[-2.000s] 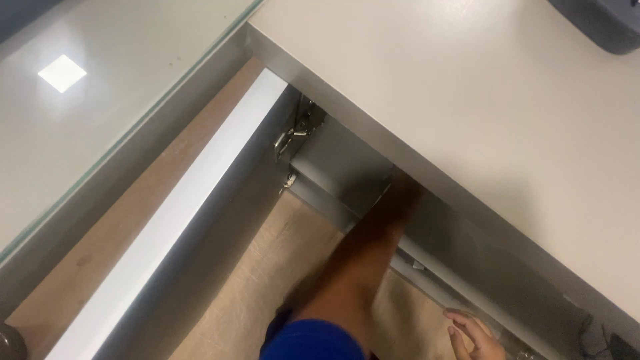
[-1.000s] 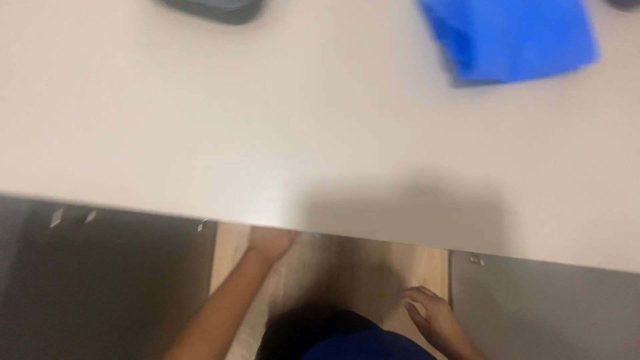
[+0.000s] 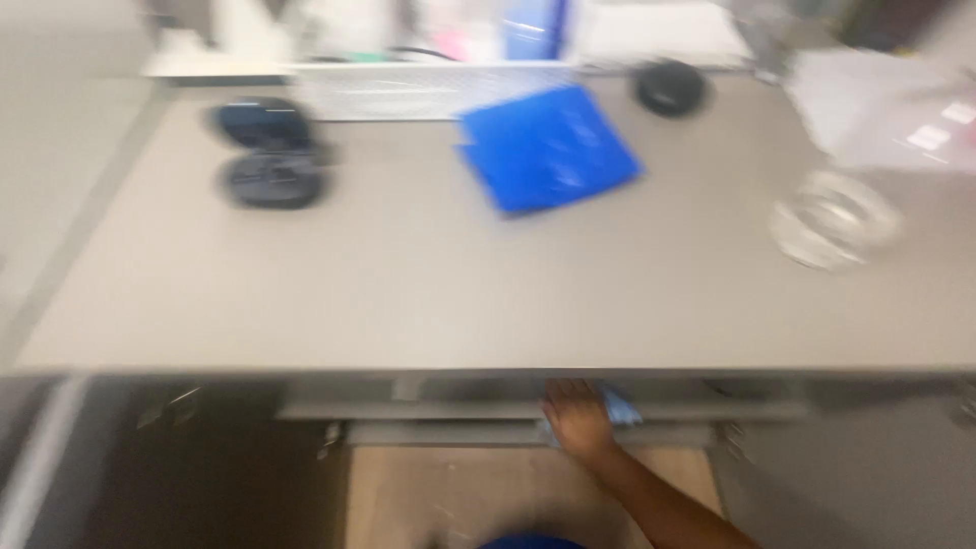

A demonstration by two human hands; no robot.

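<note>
Below the front edge of the pale countertop [image 3: 427, 305], my right hand [image 3: 577, 423] reaches into the open cabinet from the lower right. It is closed on a light blue cloth [image 3: 621, 408], which shows beside the fingers at the edge of a grey shelf [image 3: 457, 410]. The fingertips are partly hidden under the countertop. My left hand is out of view. On the counter lies a folded blue plastic sheet or bag [image 3: 549, 152]. The picture is blurred.
An open dark round case [image 3: 274, 179], a black round object [image 3: 671, 88], a roll of clear tape [image 3: 835, 221] and a white basket [image 3: 389, 91] stand on the counter. Dark door panels flank the cabinet, with hinges on both sides.
My left hand, at the counter's edge a second ago, has gone out of view. My right hand has moved up to the shelf and now holds the cloth. The view has shifted to show more counter.
</note>
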